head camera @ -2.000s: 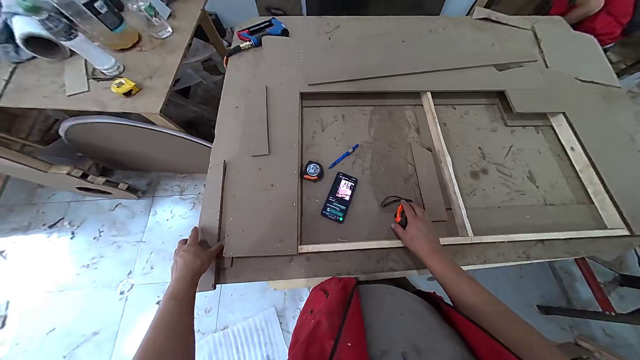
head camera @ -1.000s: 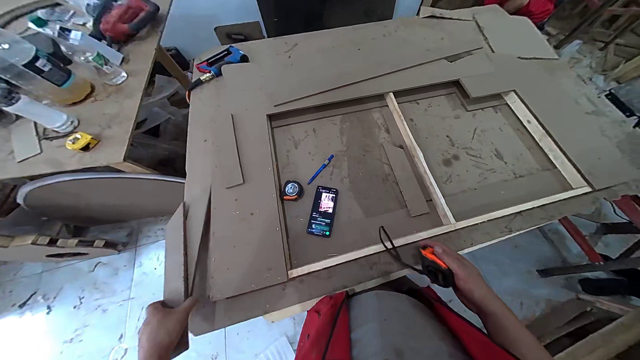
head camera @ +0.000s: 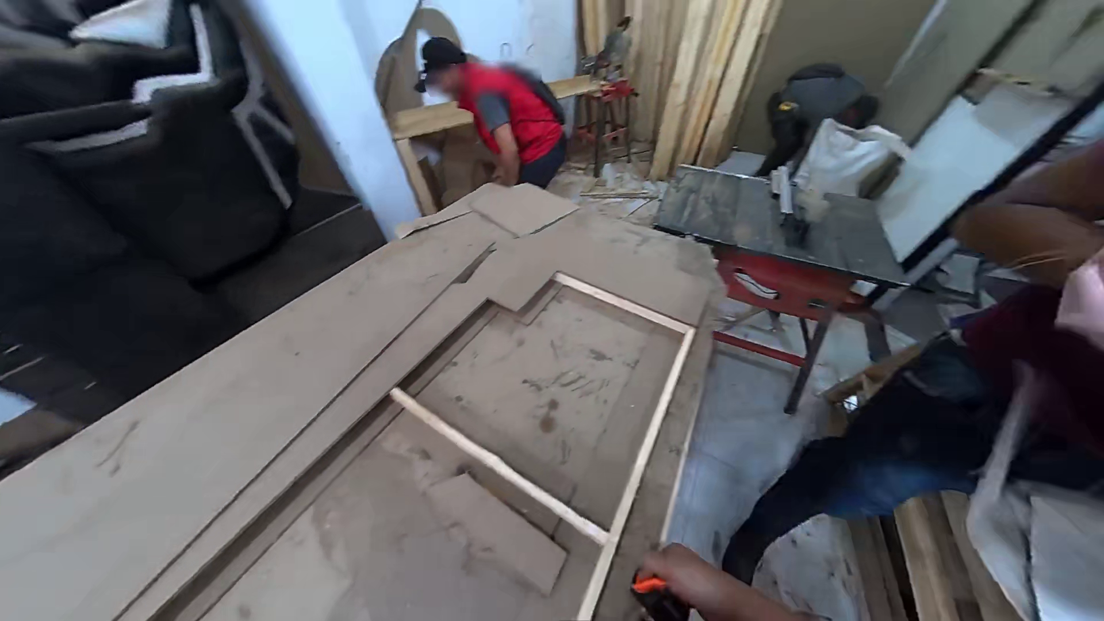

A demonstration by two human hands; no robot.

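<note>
My right hand (head camera: 703,580) is closed around a small black and orange tool (head camera: 653,595), likely a tape measure, at the bottom edge of the view. It is just right of the wooden frame's near rail (head camera: 642,457). That frame, of pale wood strips with a crossbar (head camera: 496,466), lies on a large brown board (head camera: 285,345). Inside the frame, left of the crossbar, lies a loose fiberboard offcut (head camera: 509,539). My left hand is out of view.
A person in a red vest (head camera: 522,116) bends beyond the board's far end. At right stands a table saw (head camera: 768,224) on a red base. Another person (head camera: 931,431) is close on the right, and one more (head camera: 811,112) crouches farther back. Timber planks (head camera: 707,78) lean at the back.
The view has swung far to the right. My left hand, the phone and the pen have gone out of view. My right hand still holds the black and orange tool.
</note>
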